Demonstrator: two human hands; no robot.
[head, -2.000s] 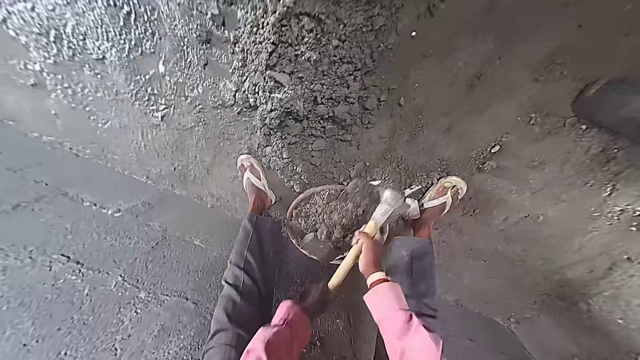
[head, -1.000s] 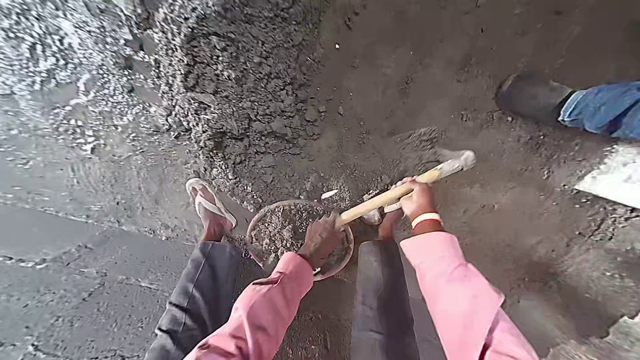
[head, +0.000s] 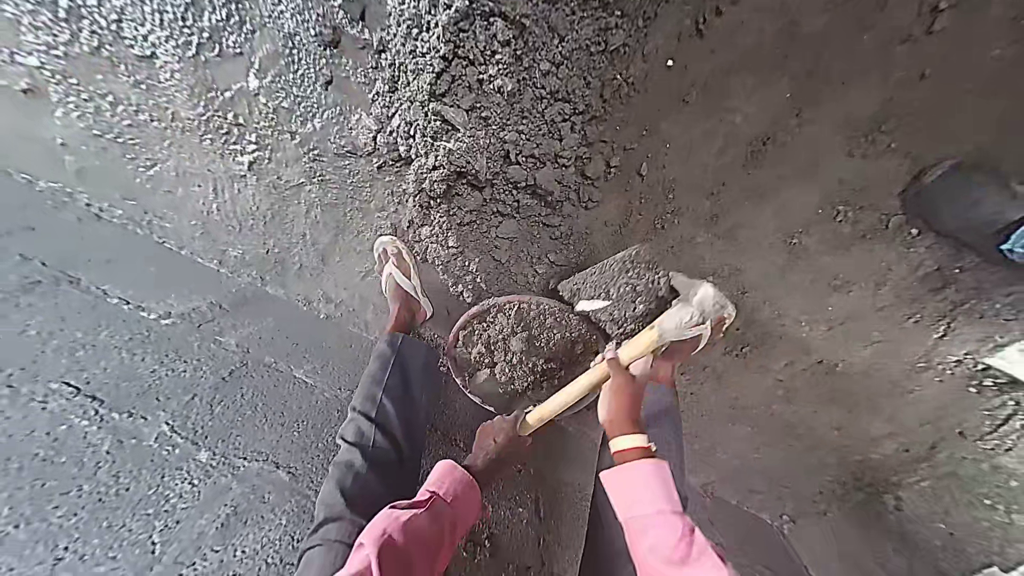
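My left hand [head: 498, 442] is closed round the lower end of the wooden handle of a hoe [head: 596, 378]. Farther up the same handle, my right hand [head: 622, 400] grips it, with a pale band on the wrist. The hoe's mortar-smeared socket [head: 698, 310] lies over my right foot in the view, and its flat blade [head: 624, 290] is coated with grey mix beyond the pan. Between my feet sits a round pan [head: 458, 340] holding wet grey mortar [head: 524, 348]; the handle crosses in front of its lower right rim.
A heap of wet mortar [head: 496, 152] spreads beyond the pan. My left foot in a white flip-flop [head: 402, 276] stands beside the pan. At the right edge is another person's dark boot [head: 964, 200]. Ridged wet concrete [head: 160, 384] covers the left side.
The hoe's head was at the right of my feet a second ago; now its blade shows beside the pan. Both hands have stayed on the handle.
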